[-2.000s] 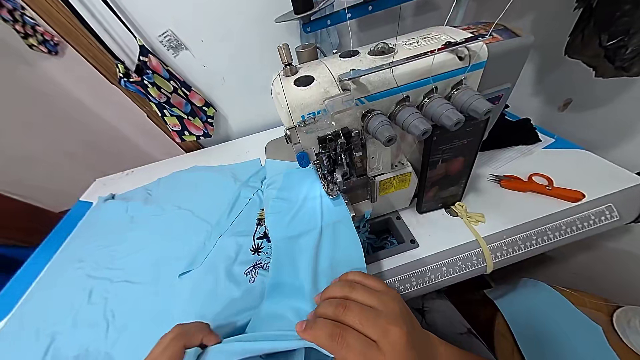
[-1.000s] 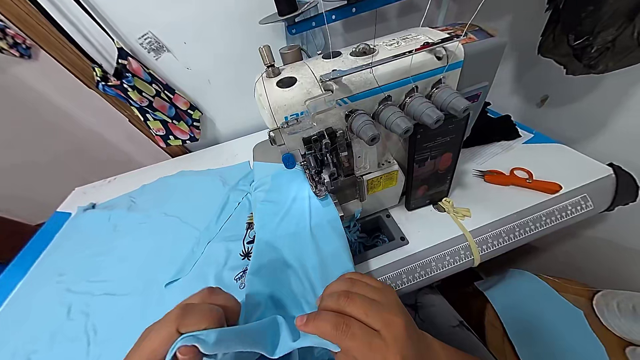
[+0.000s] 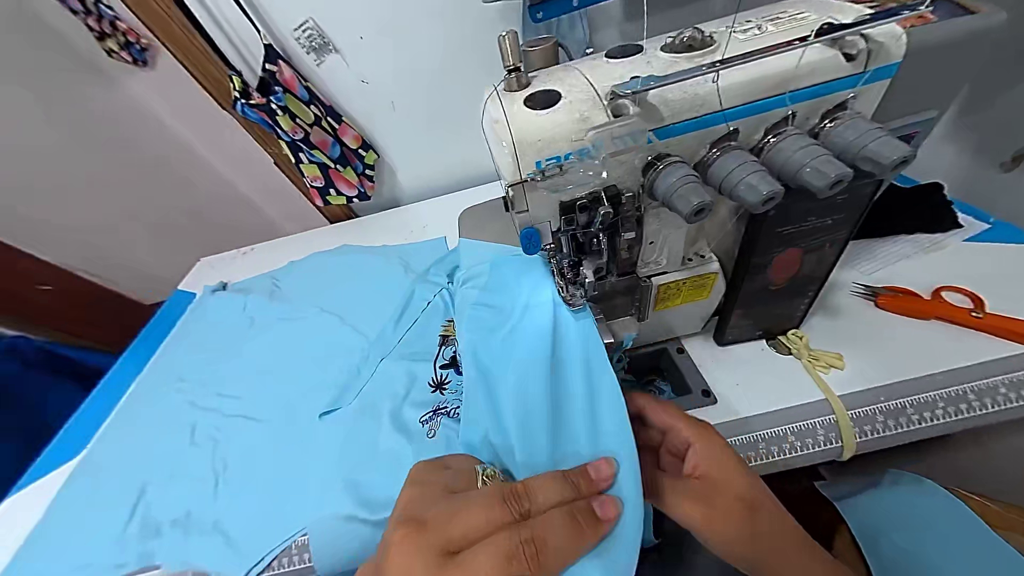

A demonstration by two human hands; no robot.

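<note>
Light blue fabric [image 3: 240, 384] with a small dark embroidered or printed design [image 3: 444, 380] spreads over the sewing table, its right part folded into a layer under the presser foot [image 3: 572, 292] of a white overlock sewing machine [image 3: 552, 120]. My left hand [image 3: 512, 512], wearing a ring, lies palm down on the fabric near its right edge, fingers pointing right. My right hand [image 3: 680, 464] is at that edge, just below the machine's front opening; its fingertips are partly hidden by the cloth, which it seems to pinch.
Orange thread snips [image 3: 944, 308] lie on the table at right. A phone [image 3: 792, 256] leans against the machine. A yellow tie [image 3: 832, 392] hangs over the measuring tape [image 3: 936, 408] on the front edge. A blue fabric piece [image 3: 928, 520] rests lower right. A patterned garment [image 3: 316, 136] hangs behind.
My left hand has gone from holding the fabric's near edge to lying flat on top of it. My right hand has moved right and up along the cloth's edge, towards the machine.
</note>
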